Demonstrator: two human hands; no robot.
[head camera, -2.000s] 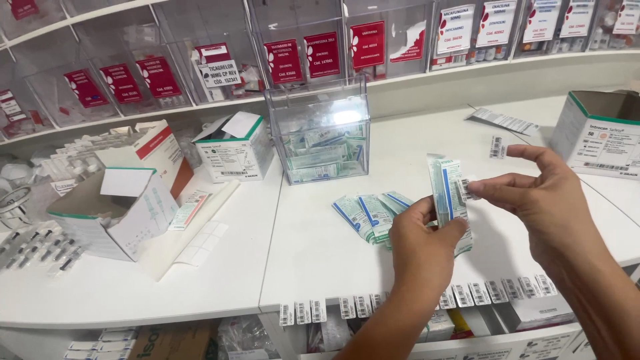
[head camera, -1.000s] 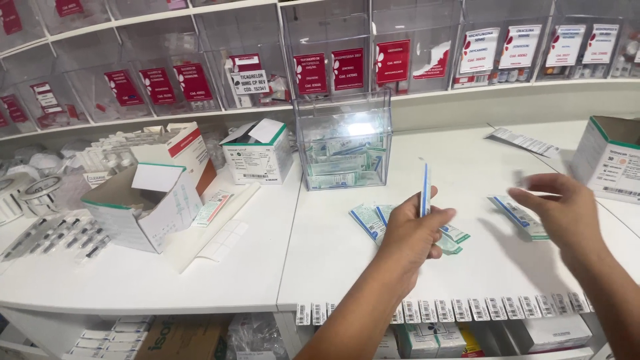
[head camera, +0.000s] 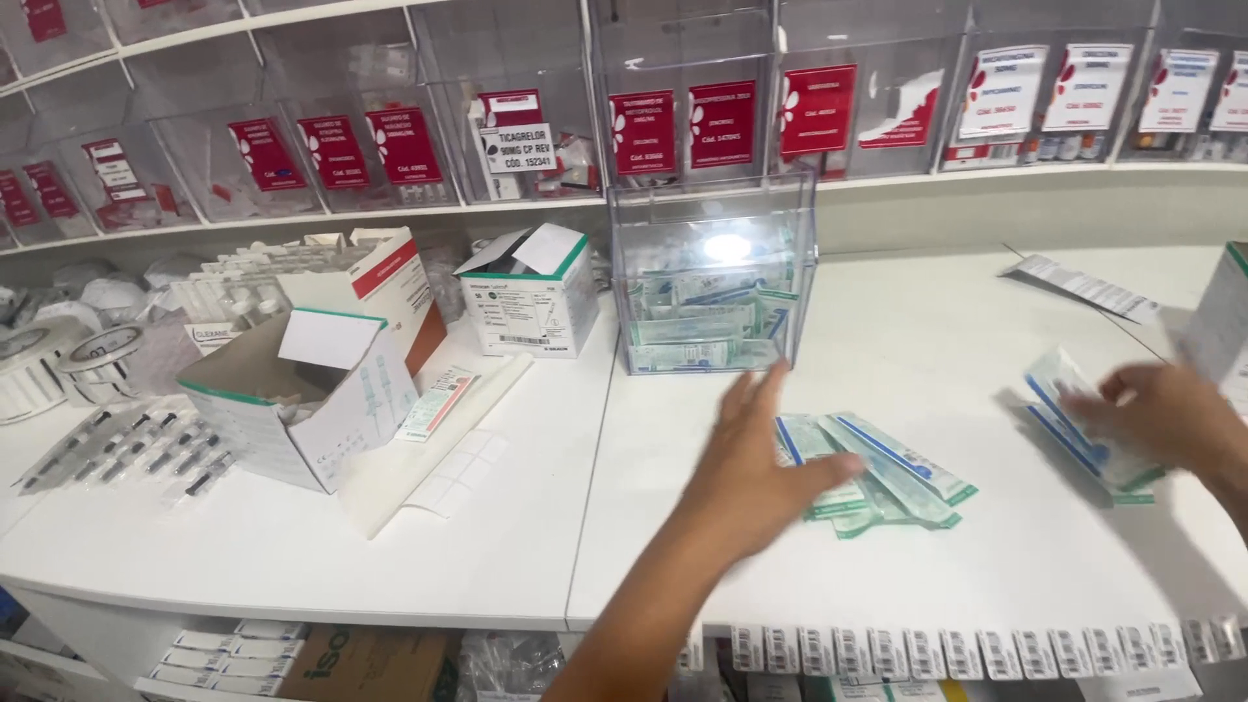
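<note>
My left hand (head camera: 756, 468) is empty, its fingers spread over the counter beside a fanned pile of sealed green-and-white packets (head camera: 902, 473). At the right, my blurred right hand (head camera: 1146, 409) has its fingers on a similar sealed packet (head camera: 1063, 390), which lies over another packet (head camera: 1082, 453); the exact hold is hard to see. Behind my left hand stands a clear plastic bin (head camera: 721, 356) with many such packets inside. A row of barcode labels (head camera: 907, 653) runs along the counter's front edge.
Open cartons (head camera: 336, 444), a smaller box (head camera: 531, 312), a syringe carton (head camera: 390, 283) and bagged syringes (head camera: 136, 448) occupy the left. A printed strip (head camera: 1082, 288) lies at the back right, near another box (head camera: 1219, 322). Labelled clear bins (head camera: 682, 127) line the shelf behind.
The packet my left hand held upright has left it, and that hand is now spread by the pile. Two packets lie overlapped at my right hand, where one showed a second ago.
</note>
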